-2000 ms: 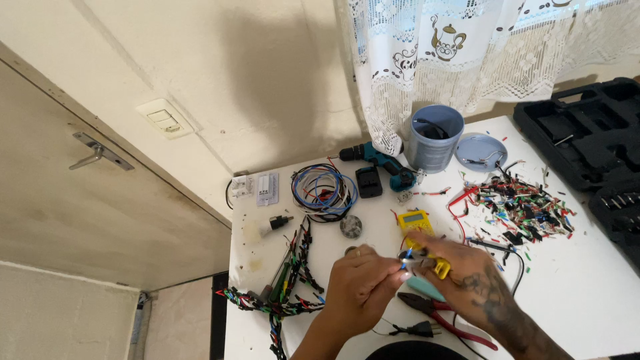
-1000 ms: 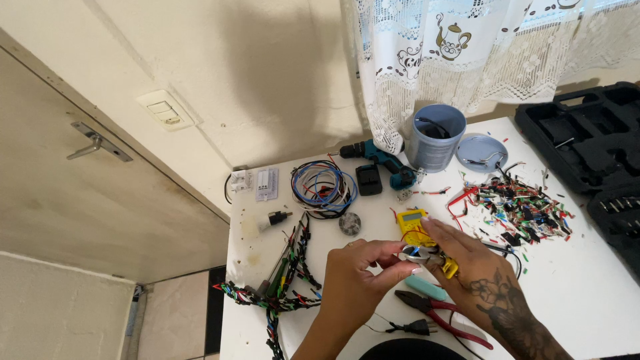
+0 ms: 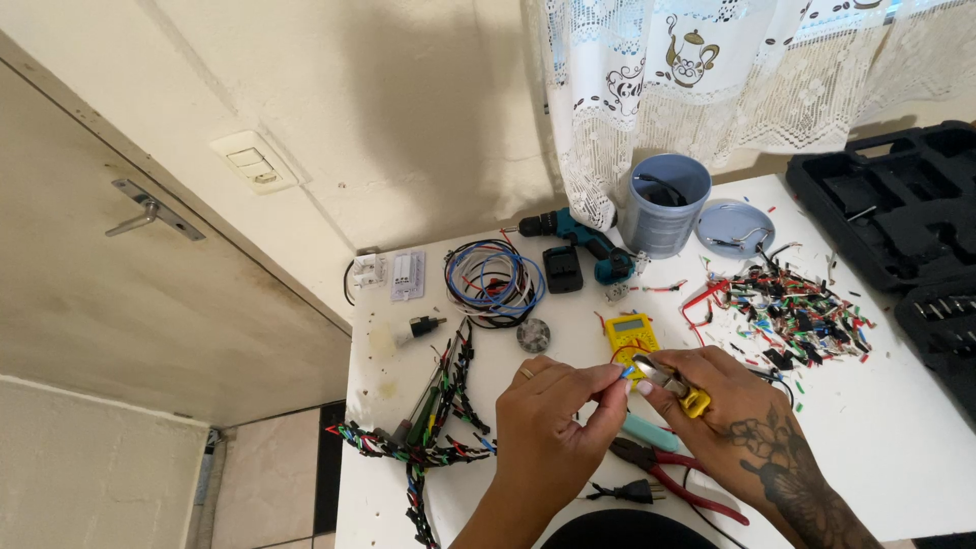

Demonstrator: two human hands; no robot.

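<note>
My left hand (image 3: 560, 427) pinches a short blue wire piece (image 3: 628, 372) between thumb and forefinger. My right hand (image 3: 713, 396) grips yellow-handled cutting pliers (image 3: 671, 381), whose metal jaws sit close to the blue piece; whether they touch it is unclear. Behind the hands lies a yellow multimeter (image 3: 630, 329), partly covered. Under my right hand are a teal-handled object (image 3: 650, 433) and red-handled pliers (image 3: 679, 473). A black power plug (image 3: 629, 492) lies nearer to me. At left, a braided bundle of coloured wires (image 3: 438, 455) crosses some screwdrivers (image 3: 421, 415).
A heap of wire scraps (image 3: 801, 309) lies at right, beside an open black tool case (image 3: 854, 206). Along the back are a coil of wire (image 3: 494, 286), a black charger (image 3: 563, 268), a teal drill (image 3: 583, 235), a blue-grey tub (image 3: 662, 221) and its lid (image 3: 733, 229).
The yellow-handled pliers have turned in my right hand, and their jaws now show beside my left fingertips. Both hands stay close together over the table.
</note>
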